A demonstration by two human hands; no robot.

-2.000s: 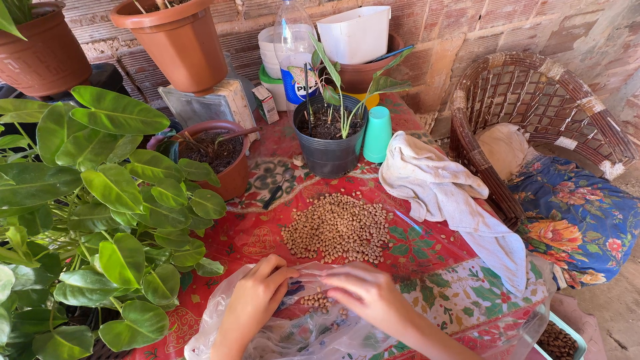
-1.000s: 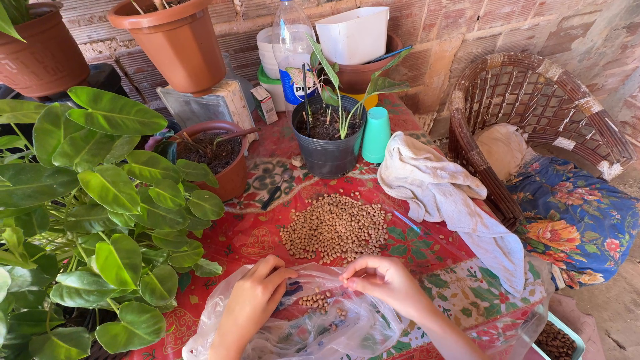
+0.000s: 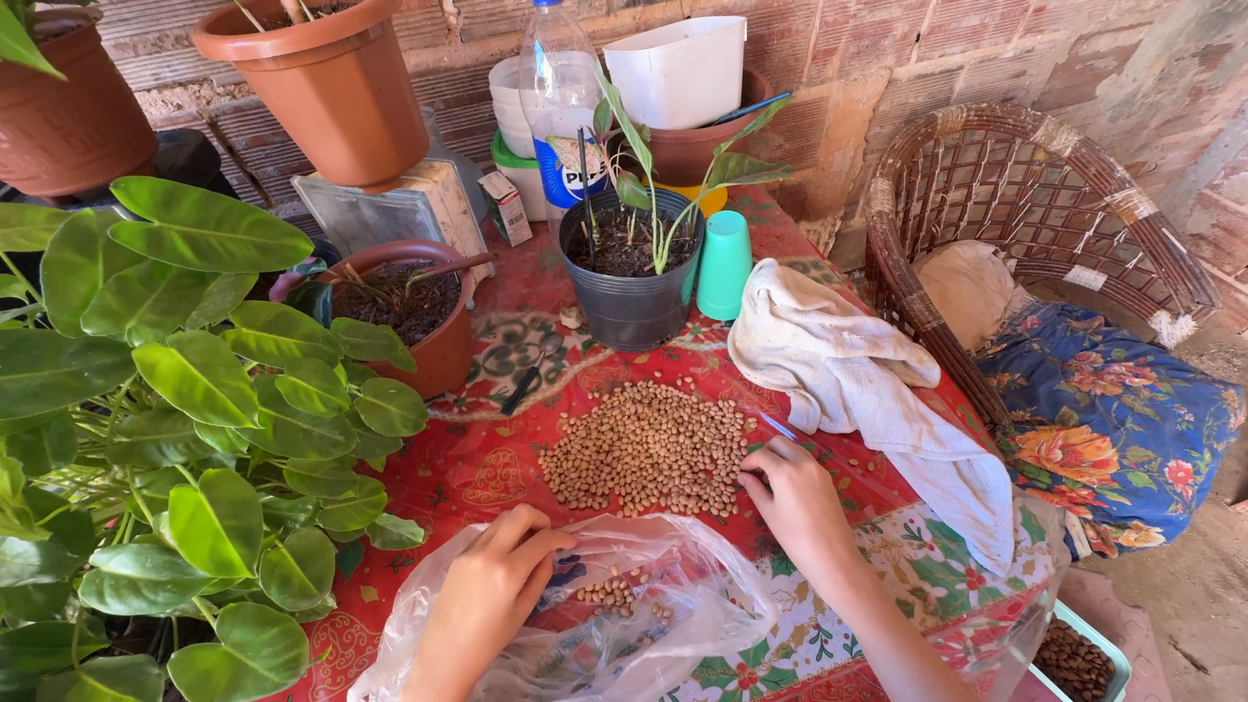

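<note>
A pile of tan beans (image 3: 648, 448) lies on the red patterned tablecloth (image 3: 487, 478). In front of it spreads a clear plastic bag (image 3: 673, 565), with a small heap of beans (image 3: 612, 592) at its mouth. My left hand (image 3: 512, 565) holds the bag's left edge between thumb and fingers. At the right side of the pile is my right hand (image 3: 795, 497), off the bag, thumb and forefinger close to the beans; whether it has a bean between the fingertips cannot be told. A blue and white pen (image 3: 777, 426) lies just beyond it.
A crumpled whitish cloth (image 3: 829, 341) hangs over the table's right edge. Behind the pile stand a black potted plant (image 3: 632, 283) and an upturned turquoise cup (image 3: 724, 266). Leafy foliage (image 3: 205, 390) crowds the left. A wicker chair (image 3: 902, 263) and a tub of darker beans (image 3: 1072, 663) are at right.
My right hand has let go of the bag and moved away to the right edge of the bean pile. The bag's mouth is more open than two seconds ago. My left hand has stayed at the bag.
</note>
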